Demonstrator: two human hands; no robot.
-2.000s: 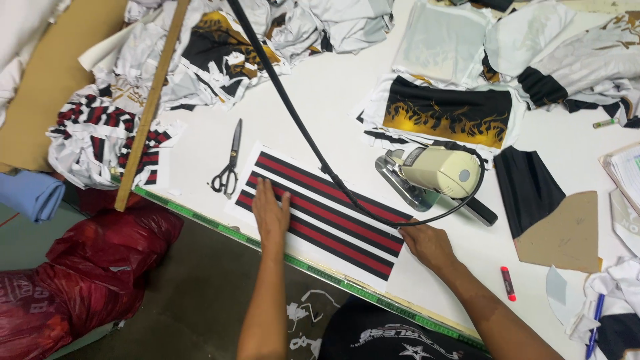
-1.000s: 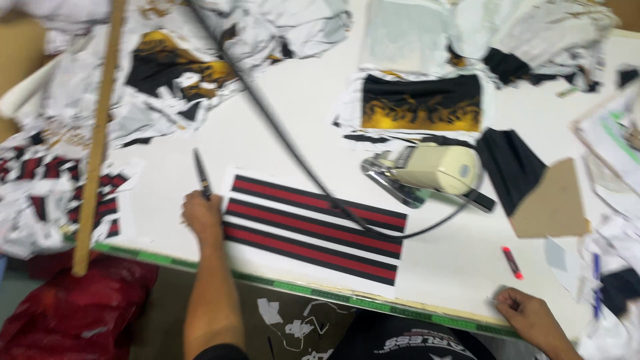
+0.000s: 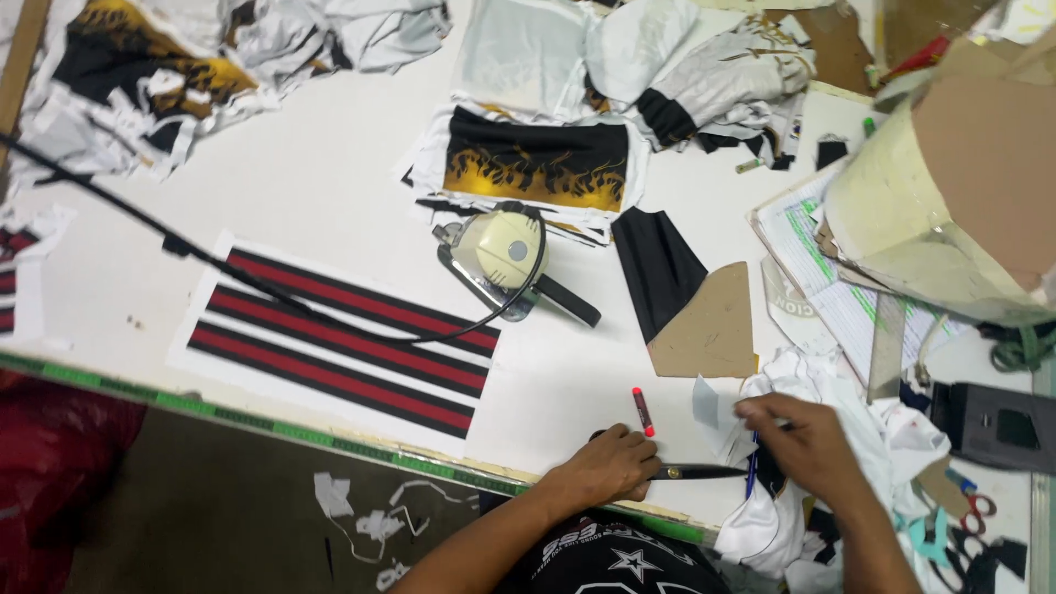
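Observation:
My left hand (image 3: 615, 464) is closed over the handles of black fabric shears (image 3: 701, 472), which lie flat near the table's front edge, blades pointing right. My right hand (image 3: 780, 421) hovers by the white fabric scraps, its fingers curled near a small pale translucent piece (image 3: 716, 412); whether it holds anything cannot be told. A red marker (image 3: 643, 412) lies just above my left hand. To the left, a striped red, black and white fabric panel (image 3: 346, 346) lies flat, crossed by the black cable of an electric cloth cutter (image 3: 507, 252).
A black fabric piece (image 3: 660, 264) lies partly under a brown cardboard pattern (image 3: 709, 330). Flame-print fabric (image 3: 536, 161) lies behind the cutter. White scraps (image 3: 813, 379), papers (image 3: 825, 264) and red-handled scissors (image 3: 978, 513) lie at right. A green measuring tape (image 3: 313, 433) runs along the front edge.
My left hand has carried the shears from the striped panel's left side to the right. My right hand has moved from the front edge to the scraps. The view has shifted right.

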